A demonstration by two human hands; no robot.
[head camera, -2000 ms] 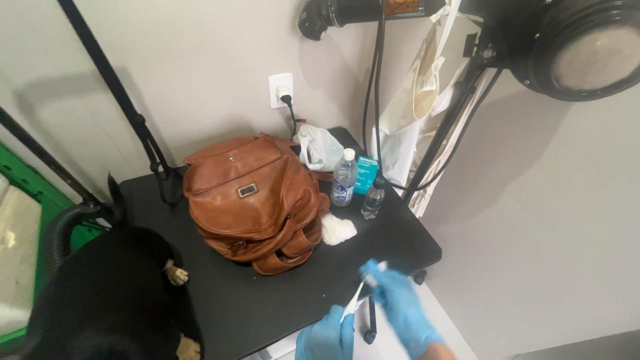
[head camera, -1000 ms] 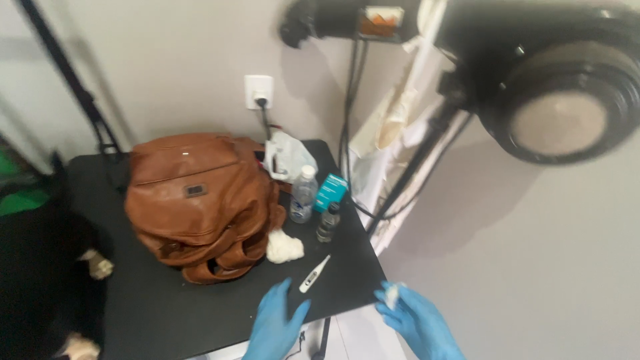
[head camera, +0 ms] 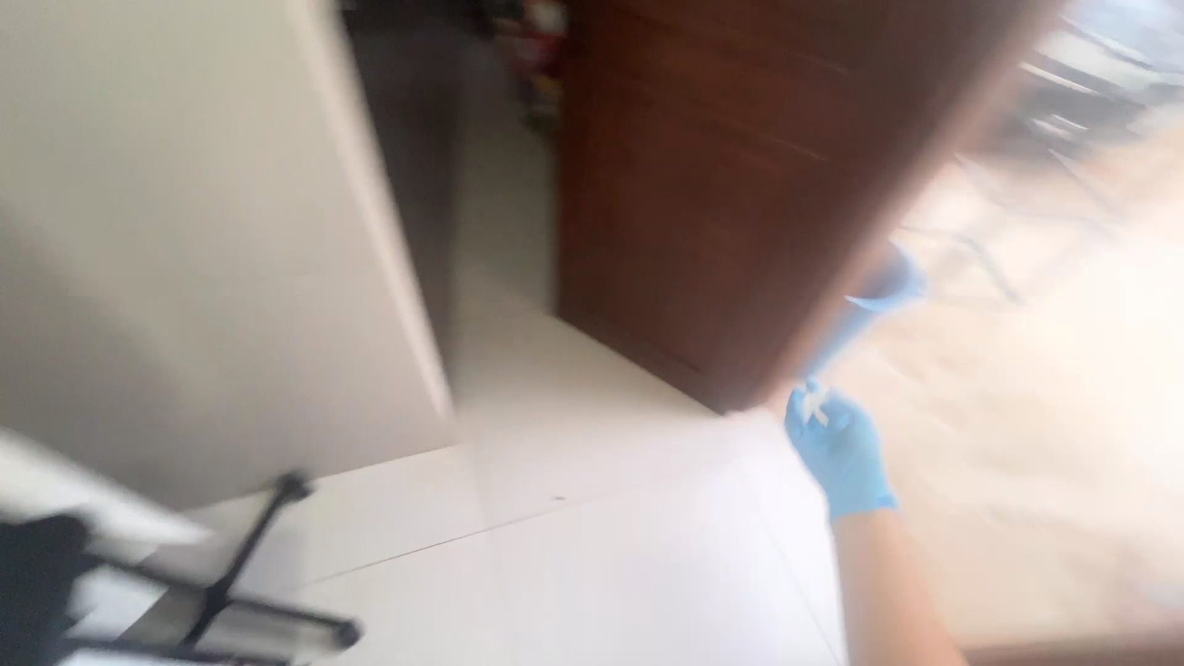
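Note:
My right hand [head camera: 837, 444], in a light blue glove, is at the right of the view with its fingers closed on a small crumpled white piece [head camera: 814, 405], perhaps cotton or tissue. Just above it, partly behind the edge of a brown wooden door, stands a blue bucket or bin [head camera: 856, 314], blurred. My left hand is out of the frame. The picture is blurred by motion.
The brown door [head camera: 703, 203] stands ajar beside a pale wall [head camera: 185, 240]. Light floor tiles [head camera: 573, 546] lie below. A black wheeled base [head camera: 217, 597] is at the lower left. Blurred furniture [head camera: 1073, 102] shows at the upper right.
The view has swung far away from the black table with the brown bag and the thermometer. My left hand has left the view; my right hand still holds the white piece.

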